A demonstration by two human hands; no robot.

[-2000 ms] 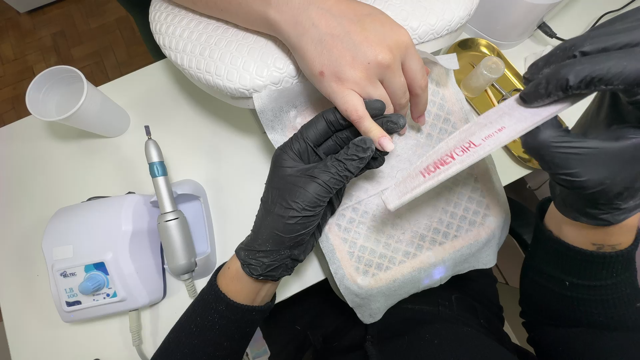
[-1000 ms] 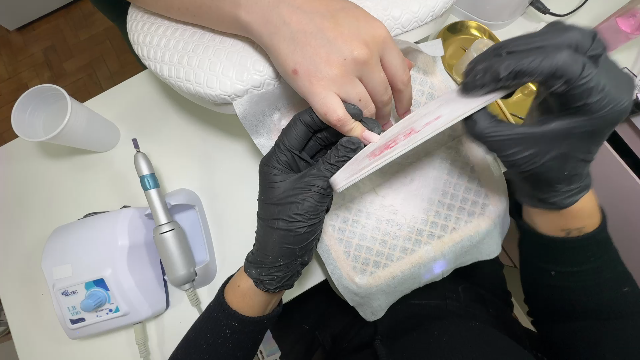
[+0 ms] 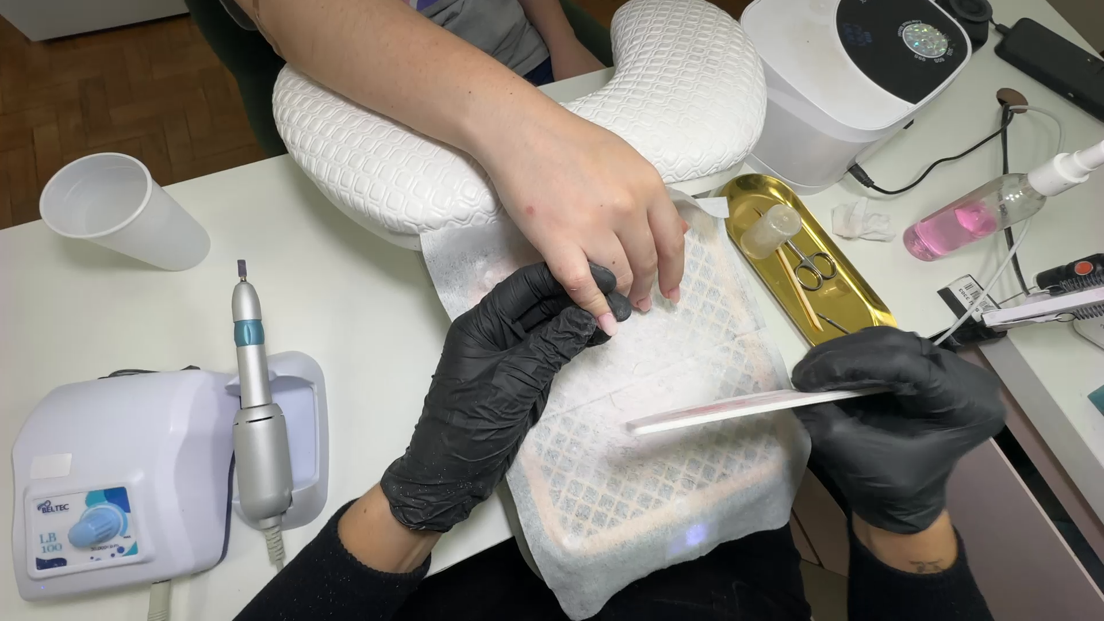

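My left hand (image 3: 492,392), in a black glove, pinches a finger of another person's hand (image 3: 578,185), its nail showing past my fingertips. That person's wrist lies over a white textured armrest (image 3: 388,164). In my right hand (image 3: 901,414), also gloved in black, is a nail file (image 3: 742,408), its free end to the left and apart from the nail. Below both hands a thin white cloth (image 3: 664,509) covers a grid-topped unit dusted with pale powder.
At left are a plastic cup (image 3: 129,211), a Beltec control unit (image 3: 129,466) and an electric nail drill (image 3: 261,431). A gold tray (image 3: 849,306) holds small scissors (image 3: 812,264) and sticks. Further right are a white lamp device (image 3: 849,78), cables and a spray bottle (image 3: 975,216).
The file was up against the held nail one second ago; my right hand has drawn it down and away. My left hand keeps hold of the finger.
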